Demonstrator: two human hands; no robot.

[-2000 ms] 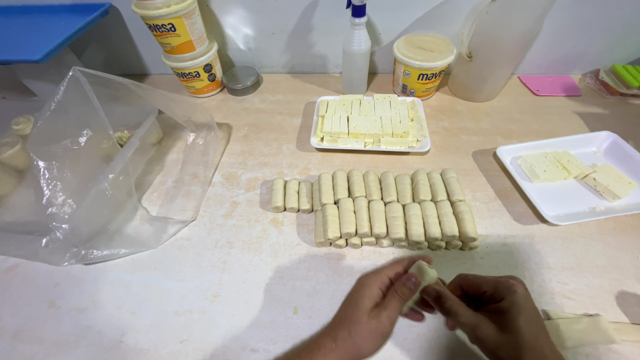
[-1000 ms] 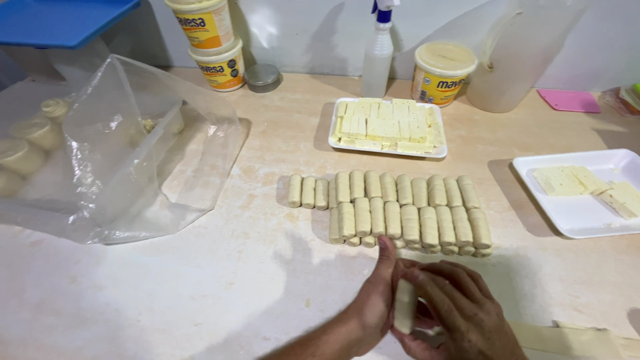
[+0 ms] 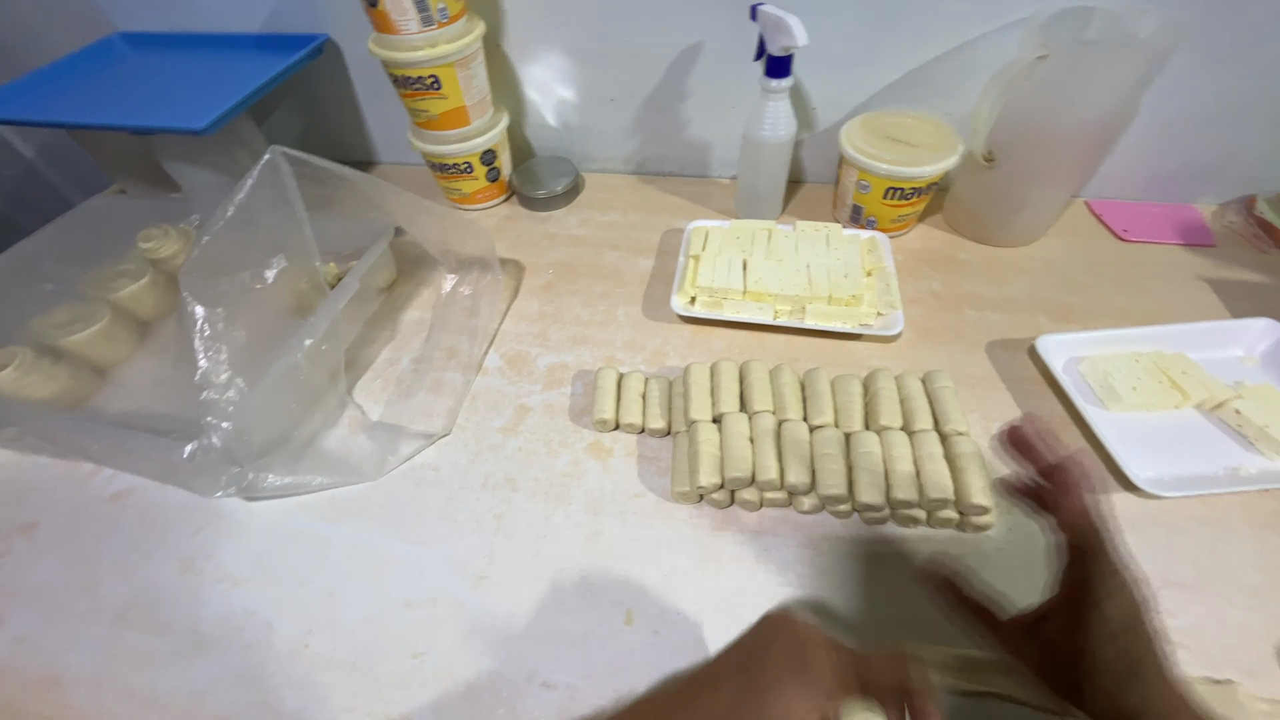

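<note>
Stacked rows of rolled dough sticks (image 3: 795,455) lie at the middle of the table. My left hand (image 3: 800,665) is blurred at the bottom edge, with a bit of pale dough (image 3: 862,708) at its fingers; whether it grips the dough cannot be made out. To the right, my right hand (image 3: 1065,570) is raised, blurred, its fingers spread and nothing seen in them, beside the right end of the rows. Behind the rows, a white foam tray (image 3: 790,325) holds cut cheese sticks (image 3: 775,262). A dough strip (image 3: 1225,695) shows in part at the lower right.
At left, a clear plastic bag (image 3: 290,400) covers dough rolls (image 3: 80,330) near a blue scale tray (image 3: 165,80). Along the back stand margarine tubs (image 3: 460,165), a metal lid (image 3: 546,184), a spray bottle (image 3: 768,140) and a translucent jug (image 3: 1040,130). Another foam tray (image 3: 1160,470) with cheese slabs is at right.
My hands have moved apart from the dough stick they held together a second ago. The right hand has opened and lifted beside the rows; the left is lower in view.
</note>
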